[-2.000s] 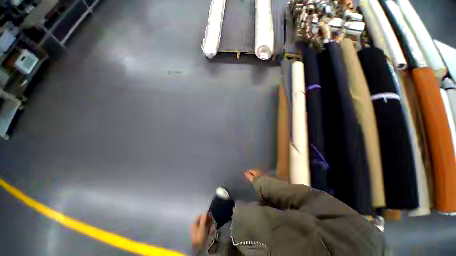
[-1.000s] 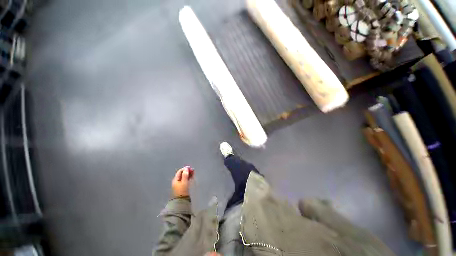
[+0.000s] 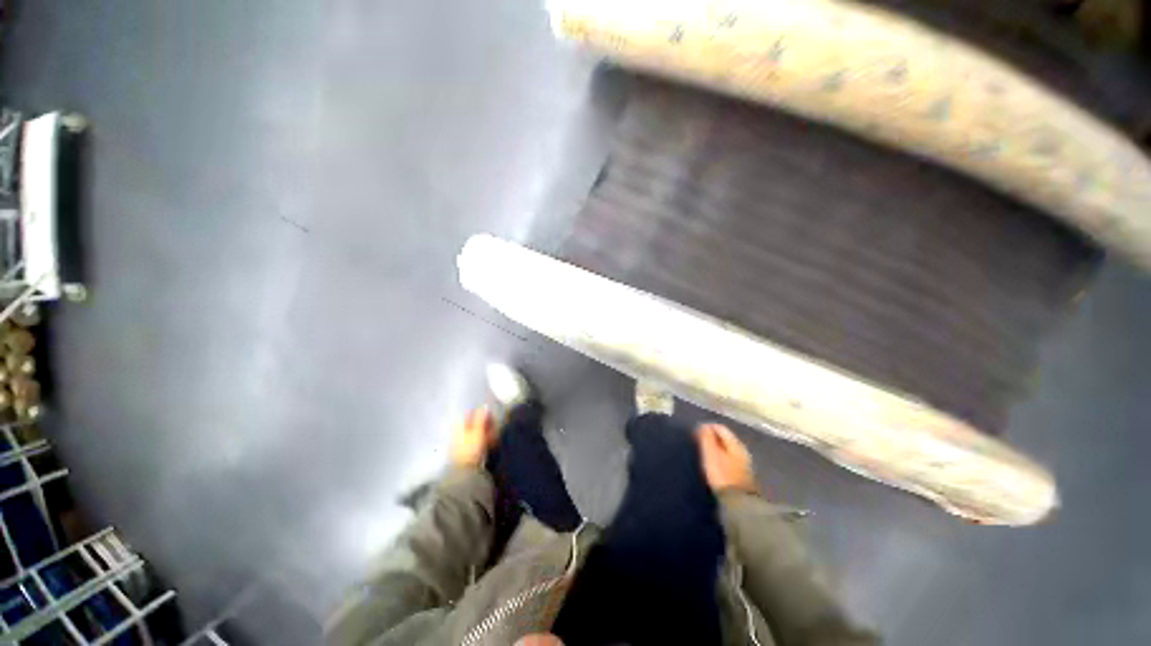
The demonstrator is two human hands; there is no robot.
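A long white fabric roll (image 3: pixel 745 366) lies right in front of my feet, along the near edge of a dark pallet. A second, cream patterned roll (image 3: pixel 871 70) lies along the far edge of the pallet. My left hand (image 3: pixel 473 438) hangs beside my left leg, small and blurred; I cannot tell whether it holds anything. My right hand (image 3: pixel 725 457) is beside my right leg, just short of the white roll, with fingers curled and blurred. Neither hand visibly touches a roll.
The dark ribbed pallet (image 3: pixel 833 240) lies between the two rolls. Grey shiny floor (image 3: pixel 278 252) is on the left. A white wheeled cart or table (image 3: pixel 42 208) stands at the far left edge, with white wire racks (image 3: pixel 88 581) at the lower left.
The view has turned and come closer, so the two rolls now lie across the view. Both hands now show beside my legs. The coloured rolls on the right have left the view.
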